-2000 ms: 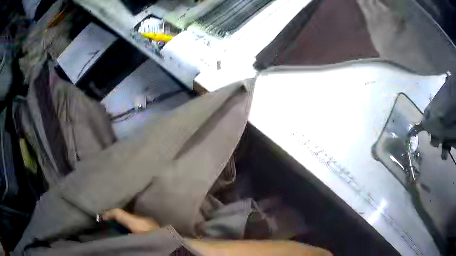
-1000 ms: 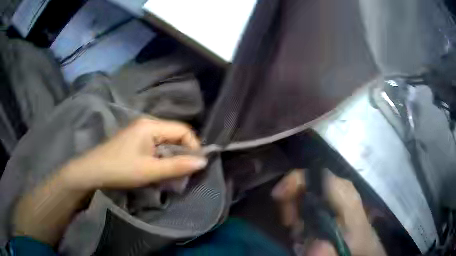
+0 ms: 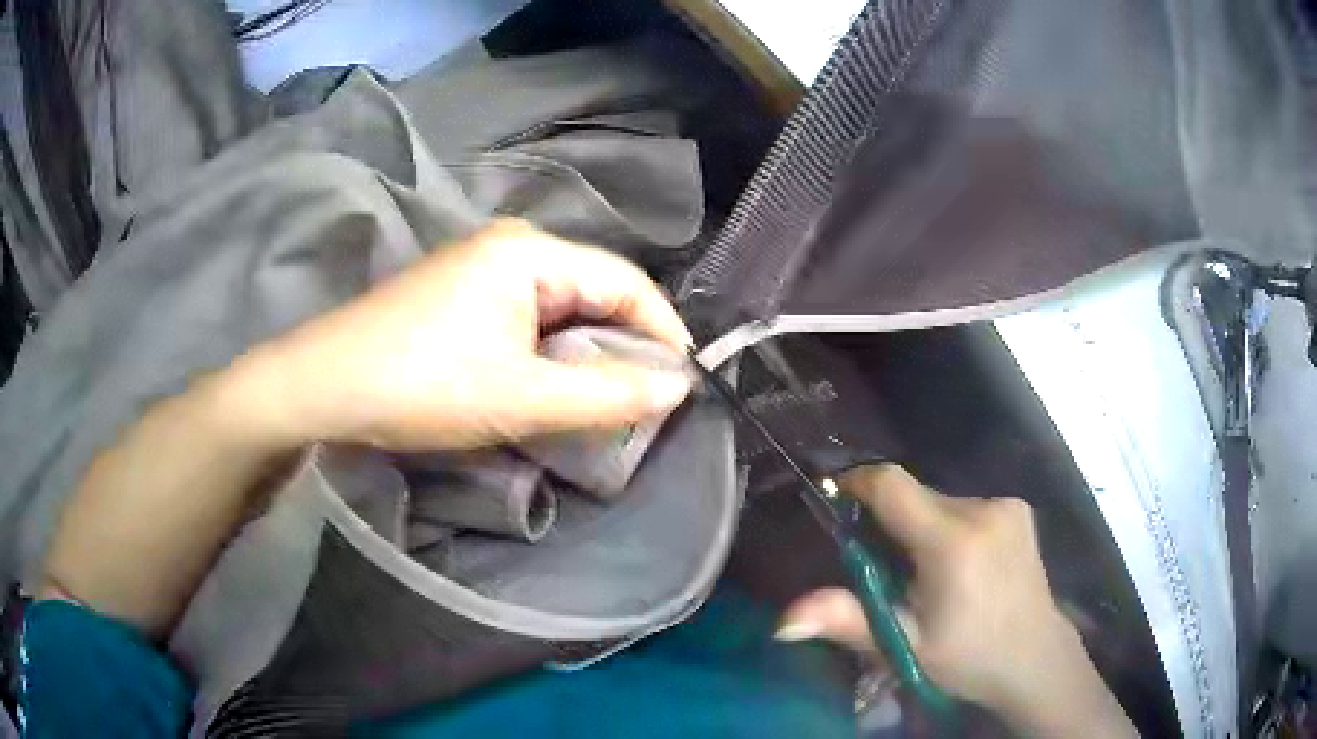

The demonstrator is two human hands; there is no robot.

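Observation:
My left hand [image 3: 491,347] pinches a folded bit of the taupe garment piece [image 3: 246,274] between thumb and fingers. My right hand [image 3: 953,578] holds scissors [image 3: 852,534] with green handles and dark blades. The blade tips are at the cloth right beside my left fingertips; whether they are closed on it I cannot tell. A pale seam edge [image 3: 924,321] runs from there to the right along the dark inner fabric [image 3: 982,202]. Striped inner fabric [image 3: 823,159] shows above. The garment's curved pale edge hangs below my left hand.
A white table [image 3: 1112,361] with a metal machine part [image 3: 1228,332] over it is at the right. A wood-coloured table edge [image 3: 737,51] is at the top. More taupe cloth [image 3: 130,87] is at the upper left. A teal sleeve [image 3: 94,671] is at the lower left.
Since one second ago, the scissors have come up and left from low at the right to my left fingertips. My left hand still pinches the cloth, which has shifted slightly right and up.

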